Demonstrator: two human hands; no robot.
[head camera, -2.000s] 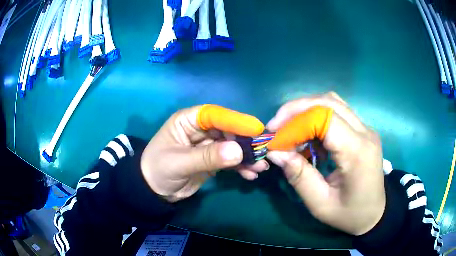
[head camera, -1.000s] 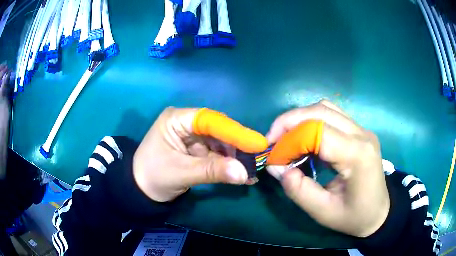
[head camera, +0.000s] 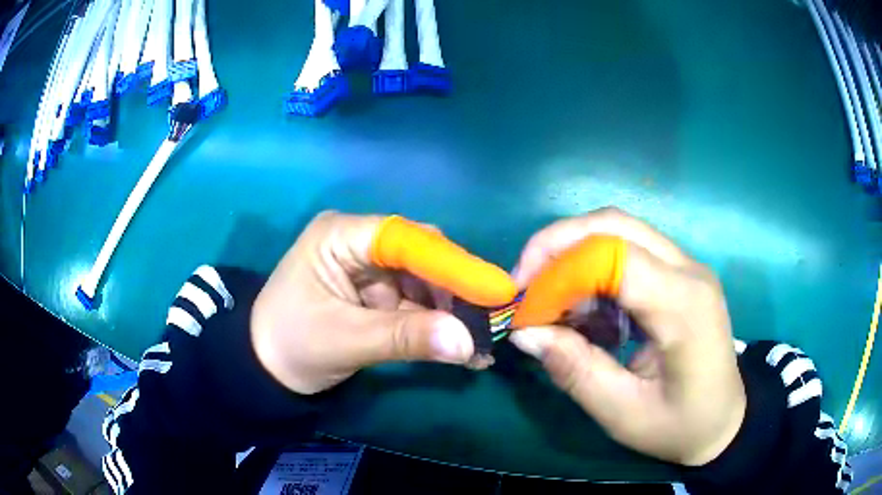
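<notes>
My left hand (head camera: 358, 300), with an orange finger cot on its index finger, pinches a small black connector housing (head camera: 474, 327) between thumb and fingers. Thin coloured wires (head camera: 502, 317), among them yellow, white and green, run from the housing towards the right. My right hand (head camera: 619, 319), also with an orange cot on the index finger, pinches these wires close beside the housing. The wire tips and the far part of the harness are hidden by my fingers. Something dark and blurred shows under the right index finger.
White harnesses with blue connectors (head camera: 100, 108) lie fanned at the back left, one single harness (head camera: 129, 218) below them. More lie at the back centre (head camera: 392, 81) and far right (head camera: 864, 174). A printed white sheet (head camera: 311, 472) is at the near edge of the green bench (head camera: 580, 126).
Both hands have moved slightly down, and the left hand also a little to the left. They still pinch the housing and wires. A hand at the left edge a second ago is gone.
</notes>
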